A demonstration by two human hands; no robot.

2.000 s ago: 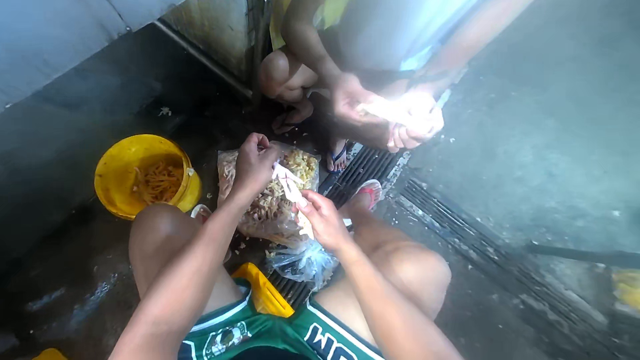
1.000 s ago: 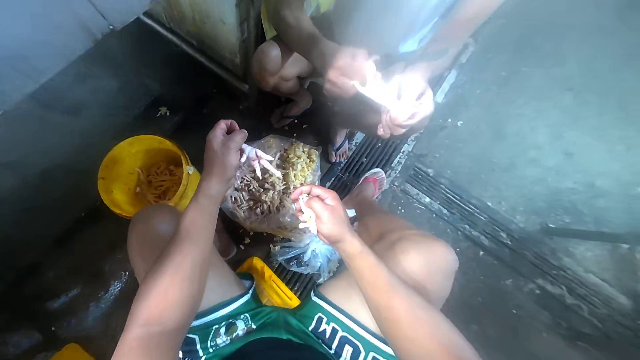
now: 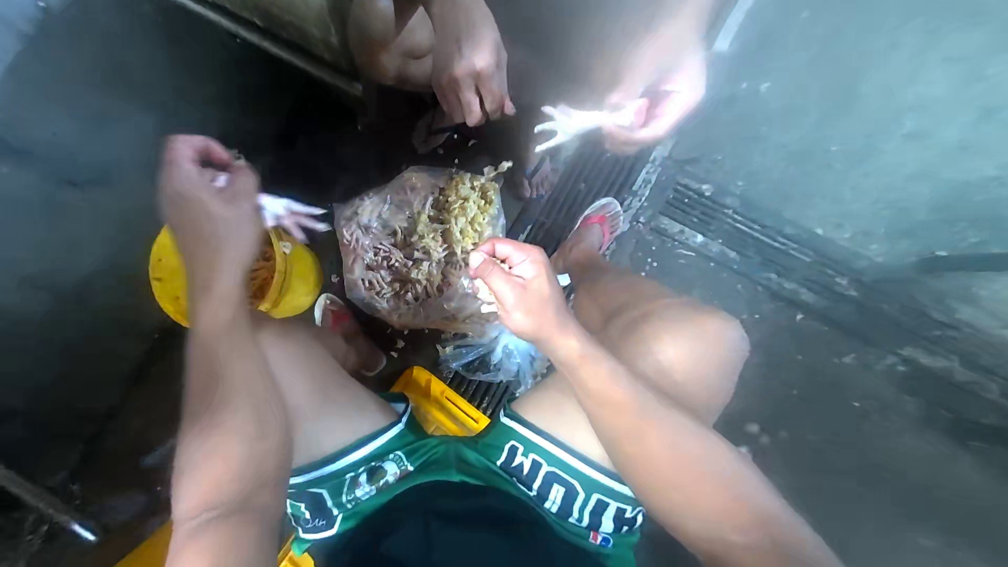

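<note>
My left hand is raised at the left, gripping a pale chicken foot whose toes point right, above a yellow plastic bucket. Strips of orange-brown stuff lie in the bucket. My right hand is over the right edge of a clear plastic bag, thumb and forefinger pinched together, with something pale partly hidden under the fingers. On the bag lie a heap of chicken feet and a heap of yellowish pieces.
Across from me, a person's hands are near the bag, one holding another chicken foot. A bluish plastic bag and a yellow plastic seat are between my legs. A drain grate crosses the floor at right.
My left hand has moved left with the chicken foot, from beside the heap to above the bucket. The other person's hands have moved apart.
</note>
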